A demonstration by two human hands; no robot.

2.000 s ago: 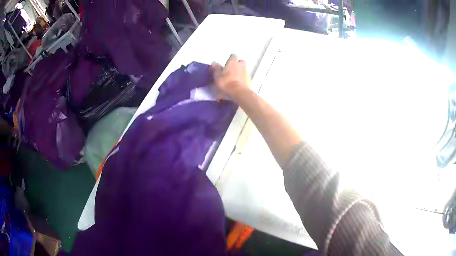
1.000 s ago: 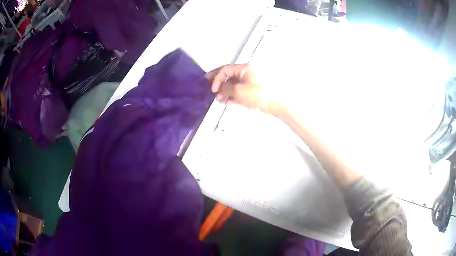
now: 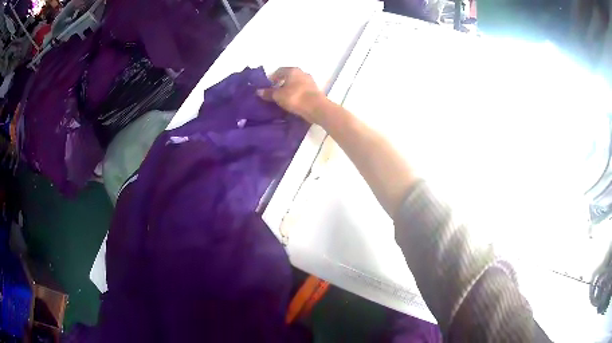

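A large limp purple garment (image 3: 208, 187) lies over the white side extension and hangs down at the bottom, with small white bits showing on it. My right hand (image 3: 292, 90) reaches in from the lower right and pinches the garment's upper edge near its top corner. The fingertips are partly hidden and slightly blurred. My left hand is not in view.
White machine table (image 3: 362, 241) with ruler markings on its front edge, strongly glared. Dark looped handles (image 3: 602, 288) lie at the far right. Purple cloth (image 3: 50, 114) and a pale green rounded thing (image 3: 137, 151) are left. An orange part (image 3: 307, 298) shows beneath.
Over the last second, my right hand has moved slightly up and left and now pinches the garment's edge. The cloth's top has shifted, and small white bits show more clearly.
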